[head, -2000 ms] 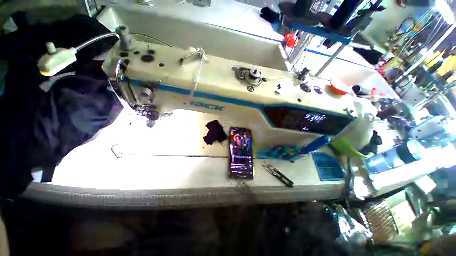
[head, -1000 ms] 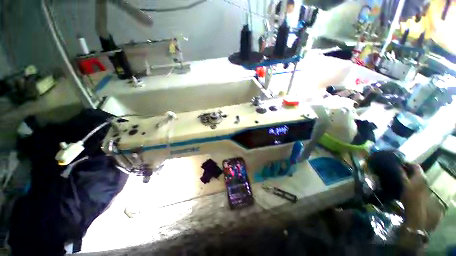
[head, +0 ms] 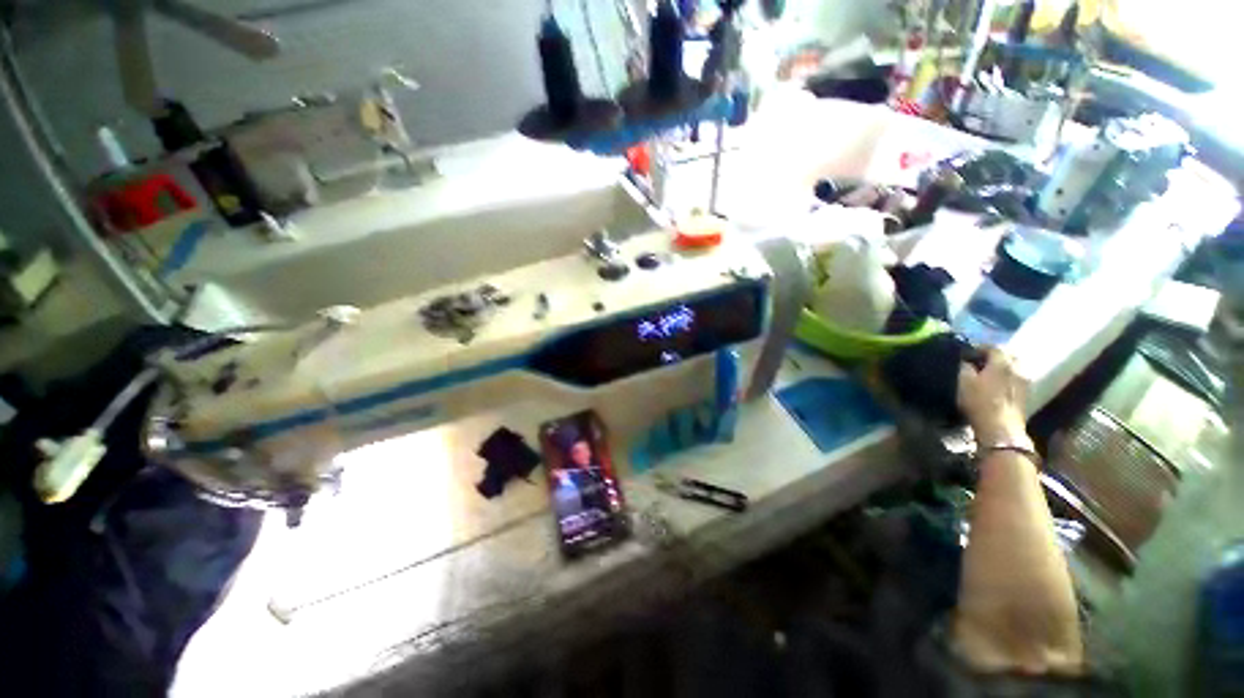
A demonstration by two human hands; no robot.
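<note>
My right hand is at the right, beyond the machine's right end, with a dark band on the wrist. It is closed on a dark cloth piece, held at the rim of a bright green holder. My left hand is not in view. The white sewing machine has a lit panel. A lit smartphone lies on the bed, with a dark fabric scrap left of it and thread snips right of it. A dark garment heap lies at the left.
A blue tray and a teal-blue item lie near the panel. A red dish sits on the machine. The machine lamp is at the left. Black thread cones stand behind. A wire basket is at the lower right.
The view has turned right. My right hand, out of view at first, came in at the right with dark cloth and has moved up to the green holder.
</note>
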